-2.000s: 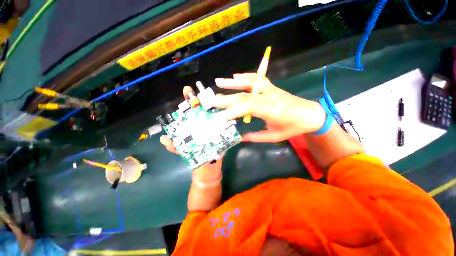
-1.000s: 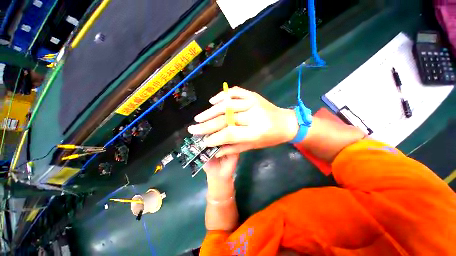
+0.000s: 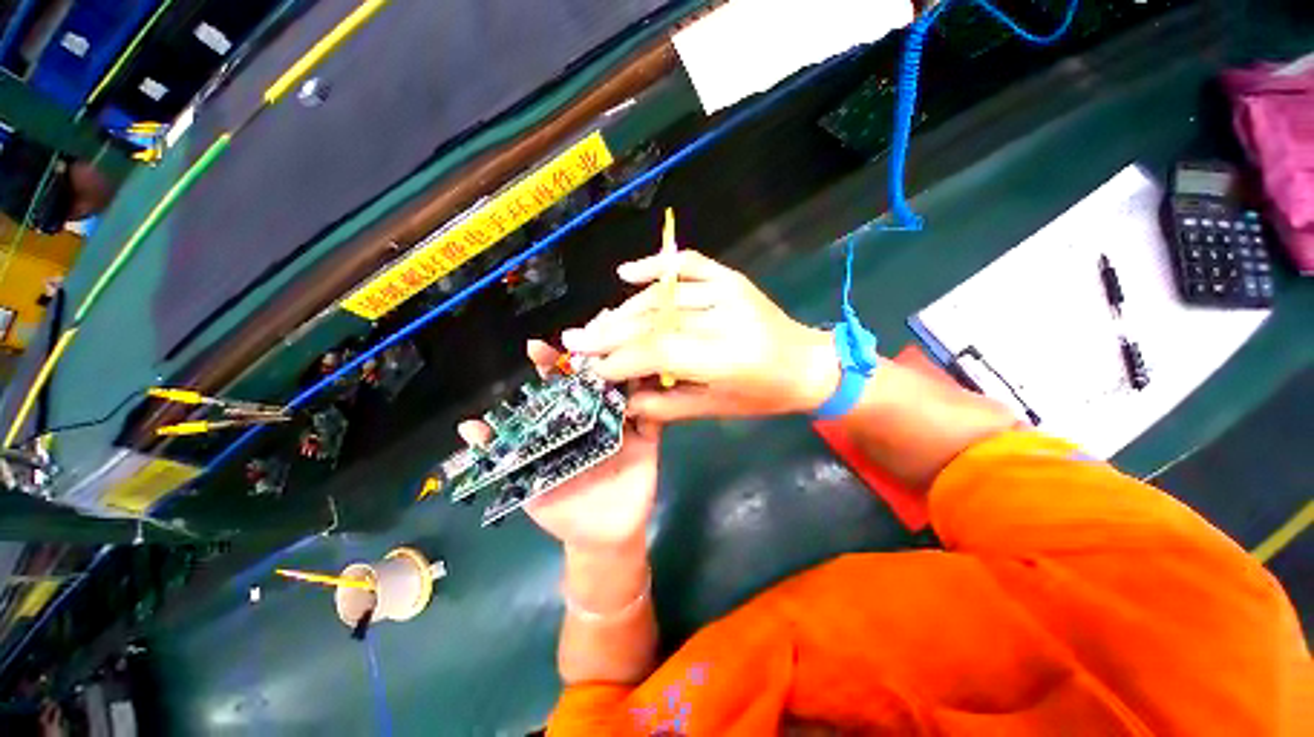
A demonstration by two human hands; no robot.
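My left hand (image 3: 598, 497) holds a green circuit board (image 3: 541, 432) from below, palm up, above the dark green mat. The board is seen at a slant and shows two edges, like two layers; I cannot tell if it is one board or two. My right hand (image 3: 721, 338) is over the board's right end, fingertips at its parts, and holds a slim yellow pointed tool (image 3: 669, 274) upright between its fingers. A bright blue strap (image 3: 853, 366) is on the right wrist.
A round cream cup (image 3: 408, 583) with a yellow stick (image 3: 320, 579) stands at lower left. Small boards (image 3: 389, 370) lie in the dark recess beyond a blue line. Yellow-handled tweezers (image 3: 188, 428) are far left. Clipboard paper (image 3: 1059, 324), pen (image 3: 1111, 285), calculator (image 3: 1218, 238) and pink cloth (image 3: 1280, 151) are right.
The board was broad face up, then nearly edge-on, and now lies slanted with more of its parts showing. My right hand has moved off its middle to its right end. The view has shifted.
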